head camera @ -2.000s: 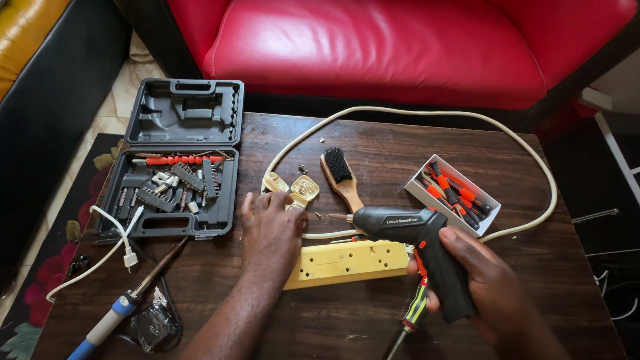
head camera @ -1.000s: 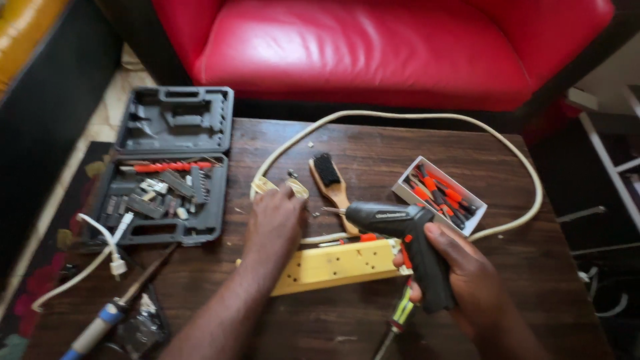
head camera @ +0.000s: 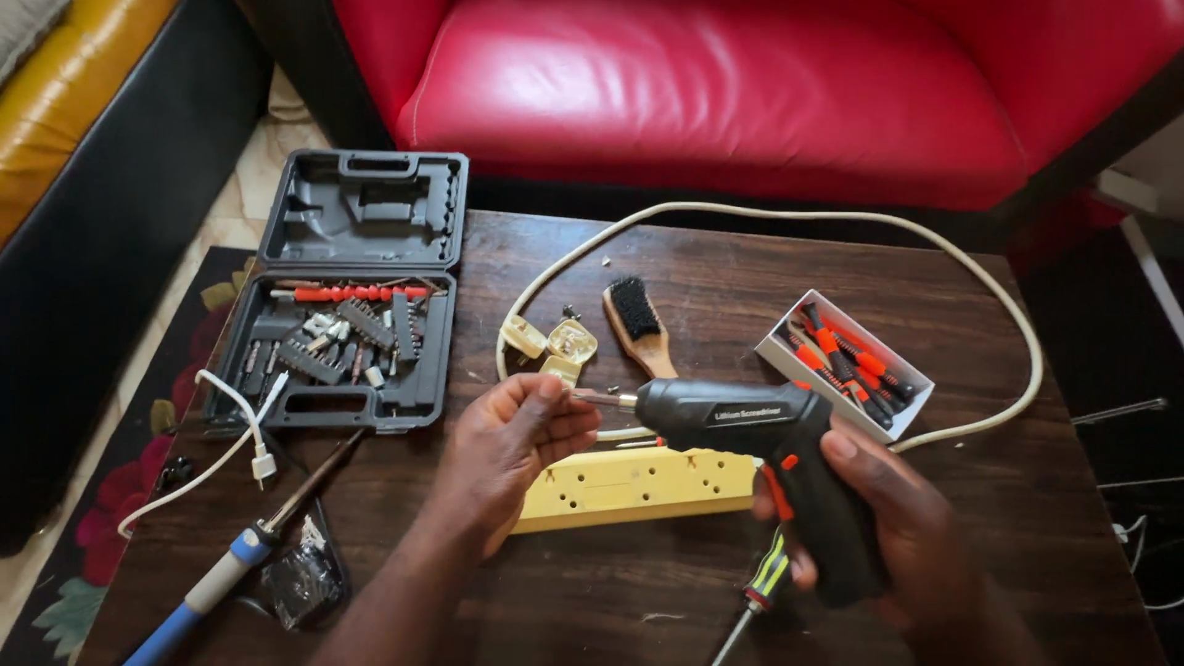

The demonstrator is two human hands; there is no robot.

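My right hand (head camera: 888, 518) grips a black cordless screwdriver (head camera: 731, 416) by its handle, its bit pointing left. The fingertips of my left hand (head camera: 527, 421) are at the tip of the bit (head camera: 606, 399); whether they pinch something small there cannot be told. Just beyond them lie opened cream plug parts (head camera: 571, 342), one partly behind my fingers. A yellow power strip (head camera: 638, 486) lies below the tool, partly covered by my left hand. A screwdriver with a striped handle (head camera: 766, 573) sits beneath my right hand, its shaft pointing toward me.
At left are an open grey bit case (head camera: 444, 370), a white USB cable (head camera: 254, 425), a soldering iron (head camera: 217, 569) and a plastic bag (head camera: 303, 583). Beyond the tool lie a wooden brush (head camera: 638, 324), a looped cream cable (head camera: 795, 215) and a white box of screwdrivers (head camera: 916, 407).
My left hand has moved from the plug parts to the bit tip, uncovering more of those parts. The cordless screwdriver remains in my right hand.
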